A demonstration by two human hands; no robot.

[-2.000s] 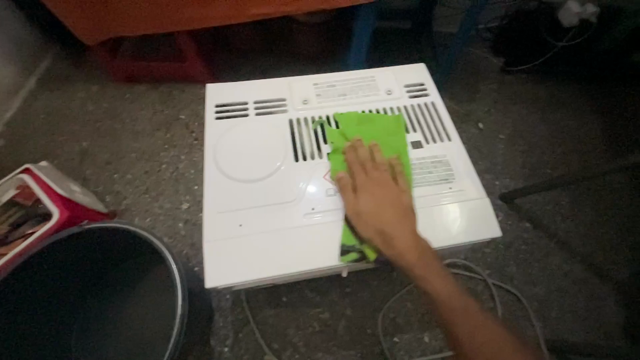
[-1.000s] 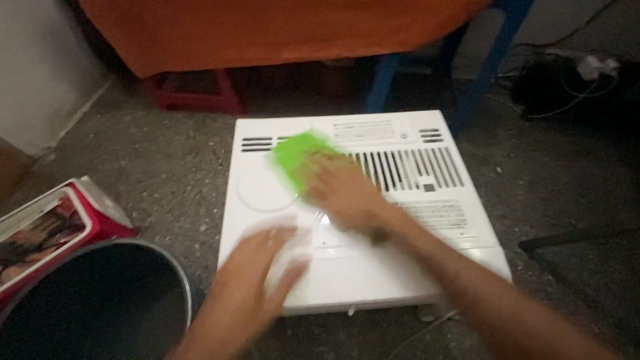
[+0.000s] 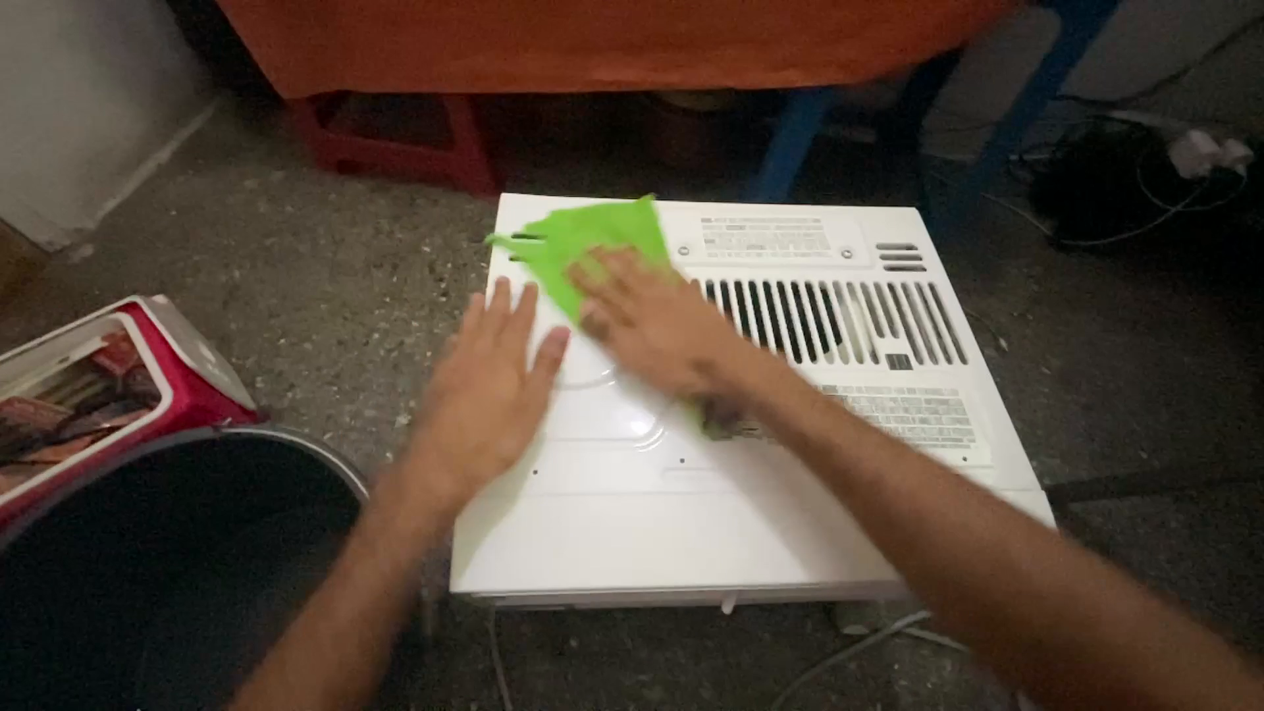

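A white metal appliance panel (image 3: 711, 533), perhaps the back or underside of a microwave oven, faces up with vent slots and printed labels on it. My right hand (image 3: 652, 321) presses flat on a bright green cloth (image 3: 602, 237) near the panel's far left corner; part of the cloth lies under the palm and more shows beneath the wrist. At the panel's left edge is my left hand (image 3: 494, 380), fingers spread and holding nothing. Whether its palm touches the metal I cannot tell.
A dark round bin or bucket (image 3: 197, 573) stands at the lower left, beside a red and white box (image 3: 212, 370). Beyond the panel are a red stool (image 3: 405, 158), an orange cloth cover (image 3: 612, 49) and blue legs (image 3: 795, 143). A cable (image 3: 849, 657) runs along the floor in front.
My right hand and the green cloth have moved from the middle of the panel to its far left corner. My left hand, out of view two seconds ago, is now at the left edge.
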